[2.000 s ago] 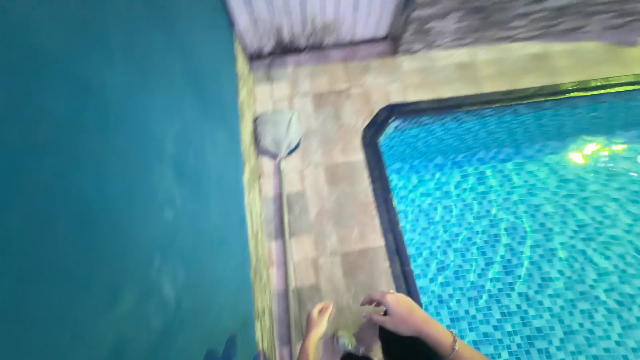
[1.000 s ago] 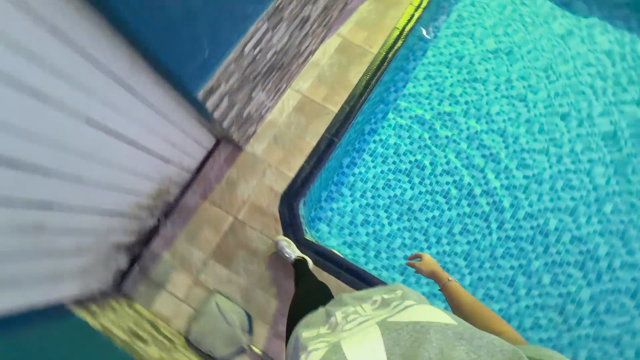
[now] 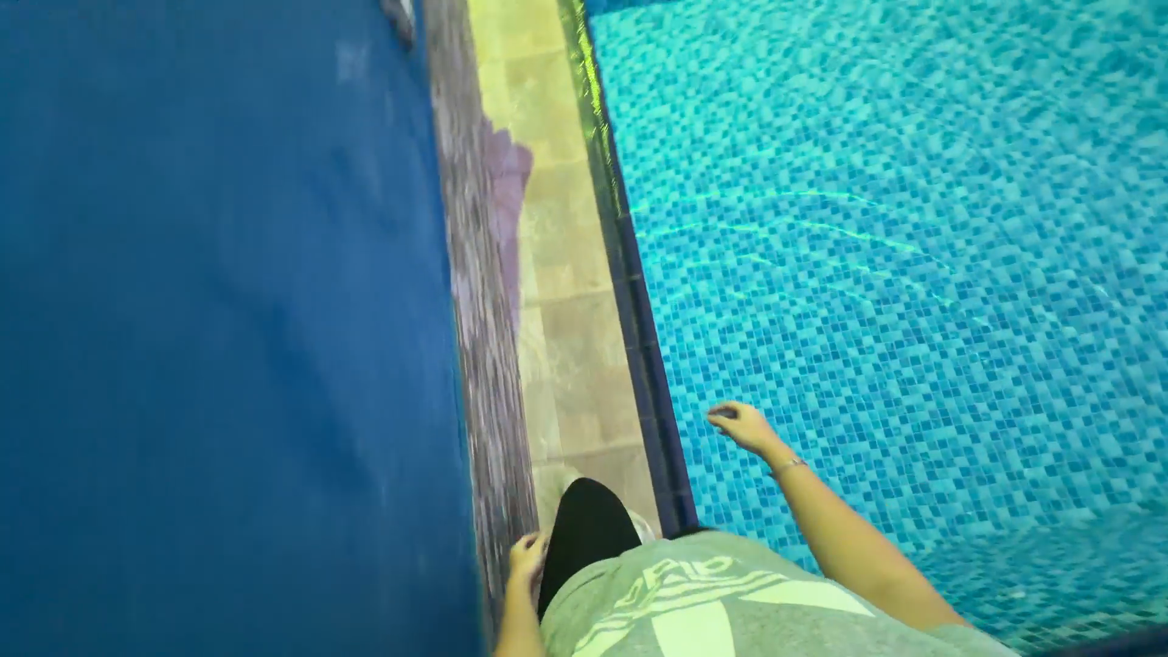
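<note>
My right hand [image 3: 741, 426] hangs over the water of the swimming pool [image 3: 867, 319], fingers curled loosely with a gap between thumb and fingers and nothing in them. A thin bracelet [image 3: 788, 467] circles that wrist. My left hand [image 3: 527, 554] is low beside my black-clad leg [image 3: 589, 529], close to the stone-faced wall [image 3: 493, 401]; its fingers are small and partly curled, and no object shows in it. Whether it touches the wall or the leg cannot be told. Below is my grey-green T-shirt [image 3: 721, 602] with a pale print.
A narrow tiled walkway [image 3: 579, 338] runs between the wall and the dark pool edging [image 3: 650, 365]. On the left is a broad blue surface [image 3: 228, 319]. A purplish shadow [image 3: 506, 182] falls on the wall and tiles. A small dark object [image 3: 399, 20] shows at the top.
The view has turned a lot. The pool skimmer net and the pale ribbed panel, both seen one second ago, are out of view. My left hand, unseen then, is visible again.
</note>
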